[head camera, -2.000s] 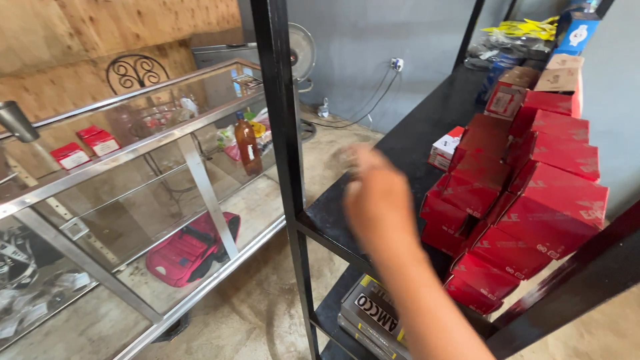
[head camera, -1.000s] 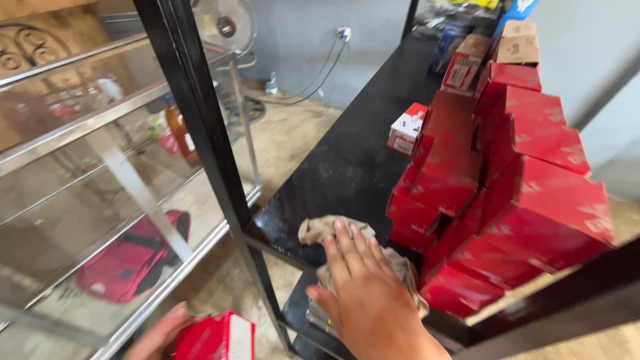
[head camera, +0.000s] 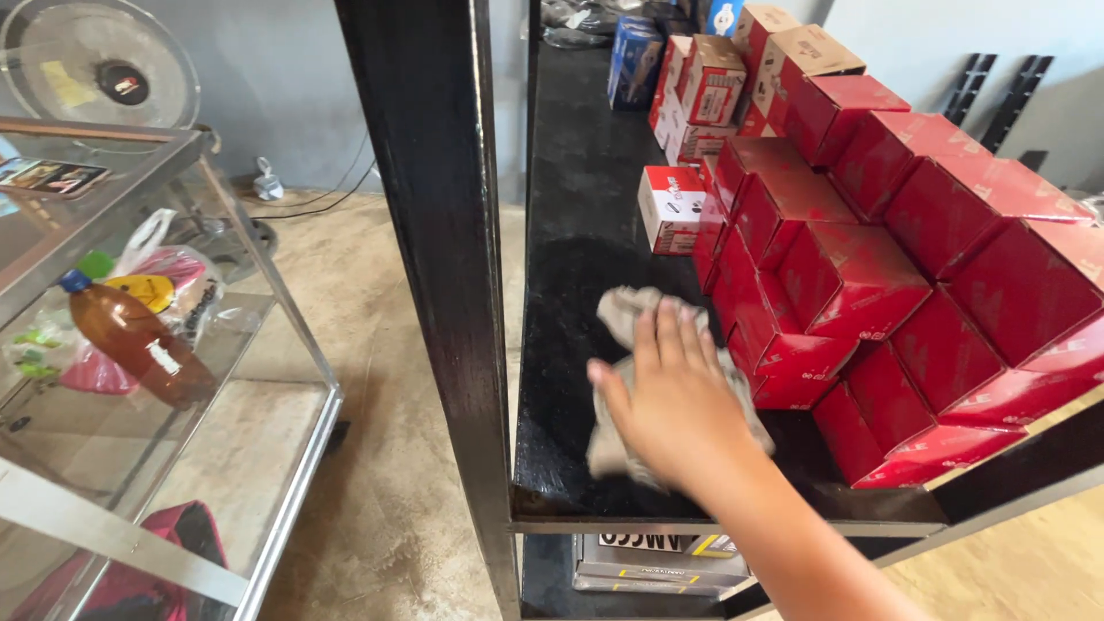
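My right hand (head camera: 681, 388) lies palm down on a beige cloth (head camera: 612, 435), pressing it on the black shelf (head camera: 569, 345). The cloth bunches out beyond the fingertips and beside the thumb. Just right of the hand stand stacked red cardboard boxes (head camera: 854, 276). A small red and white box (head camera: 673, 210) sits on the shelf beyond the fingers. My left hand is out of the view.
A black upright post (head camera: 431, 259) rises left of the hand. Left of it stands a glass display case (head camera: 293, 345) holding a brown plastic bottle (head camera: 142, 341). Boxes (head camera: 664, 573) lie on the shelf below. A fan (head camera: 103, 78) stands behind.
Two seconds ago my right hand was raised above the shelf; one second ago it lay on the cloth, as now. My left hand, then near a red and white box at lower left, has left the view.
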